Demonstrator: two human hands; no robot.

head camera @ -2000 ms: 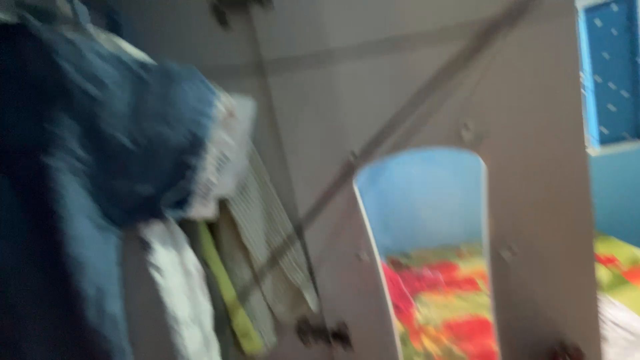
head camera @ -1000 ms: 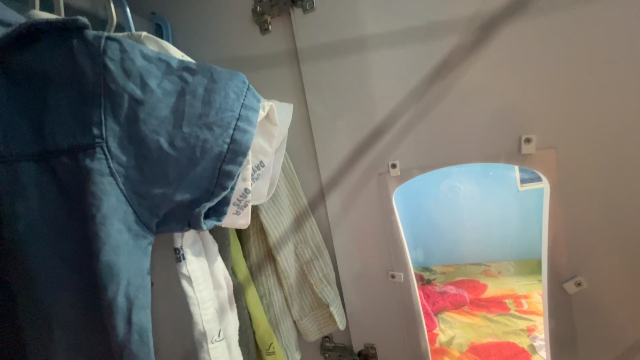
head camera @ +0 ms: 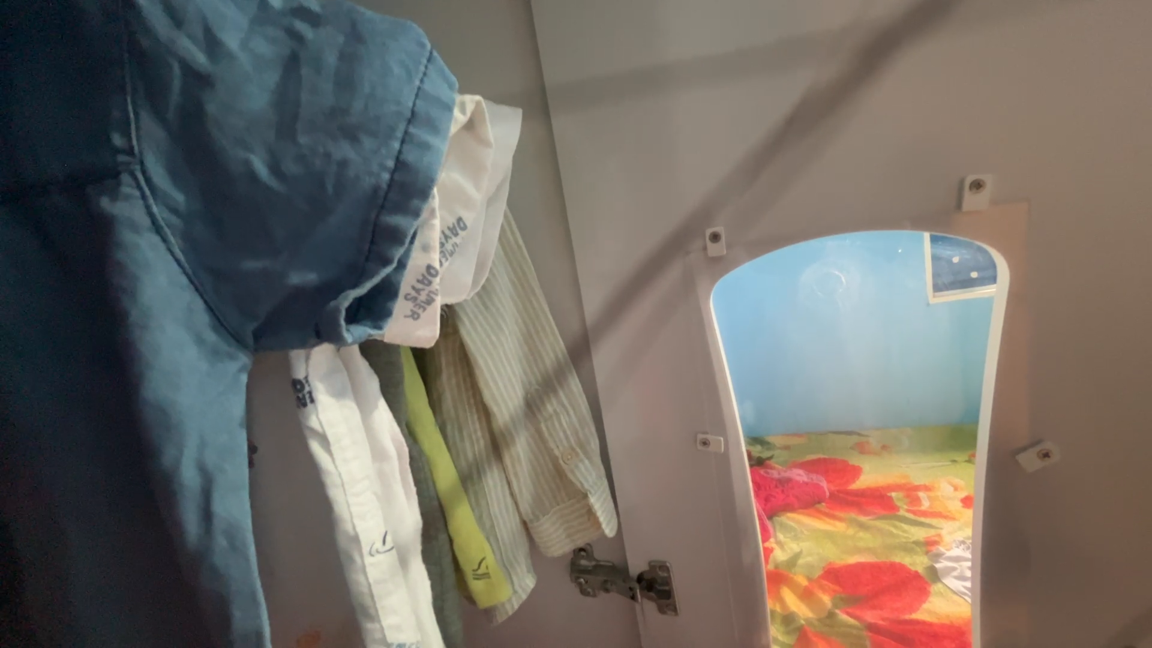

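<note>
Neither of my hands shows in the head view. A blue short-sleeved shirt (head camera: 270,162) hangs at the left, nearest to the camera. Its sleeve partly covers a white printed sleeve (head camera: 472,189). Behind and below hang a white garment (head camera: 360,504), a yellow-green garment (head camera: 454,504) and a striped long-sleeved shirt (head camera: 540,405) with a buttoned cuff. The hangers are out of view.
At the right stands a wardrobe door panel (head camera: 837,117), joined by a metal hinge (head camera: 621,580). Small screwed clips surround its curved opening or mirror (head camera: 855,342), where a blue wall and a floral bedspread (head camera: 864,540) show.
The blurred view has become sharp and sits closer and lower on the clothes. The hangers visible a second ago have left the top of the frame.
</note>
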